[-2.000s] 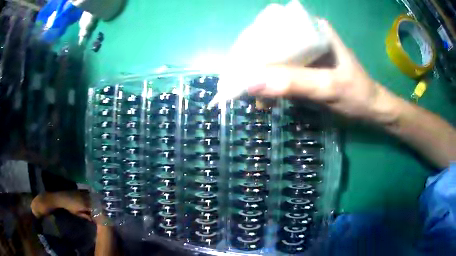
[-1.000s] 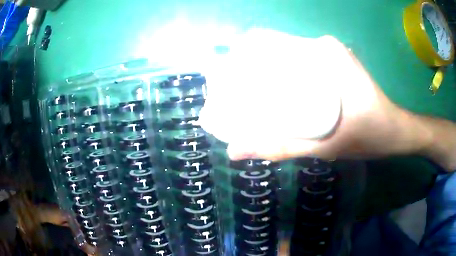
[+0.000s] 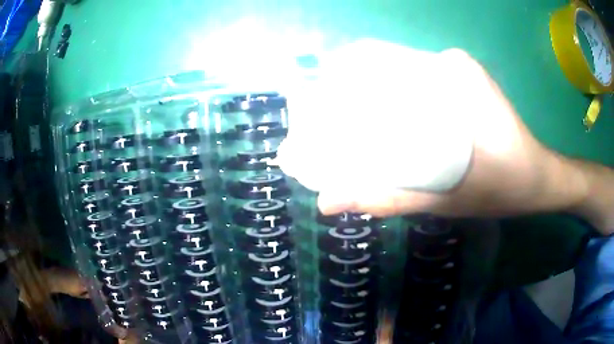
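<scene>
The clear blister tray [image 3: 165, 101] lies on the green mat, its columns filled with small black round parts [image 3: 264, 205] that show bright metallic glints. My right hand [image 3: 498, 148] comes in from the right and grips a whitish squeeze bottle [image 3: 404, 127]. Hand and bottle are overexposed and merge. The bottle's tip points left, over the upper part of the fourth column; its exact end is washed out. The hand and bottle hide the upper parts of the two right columns. My left hand cannot be made out.
A yellow tape roll [image 3: 570, 50] with a loose tail lies at the upper right. Loose black parts [image 3: 64, 41] and a white nozzle-like object [image 3: 47, 20] are at the upper left. Dark stacked trays [image 3: 20, 134] stand at the left. A person's arm [image 3: 60, 282] shows at the lower left.
The view has moved closer and the tray appears shifted left. My right hand with the bottle has come lower in view. In the last second, it has shifted only slightly right.
</scene>
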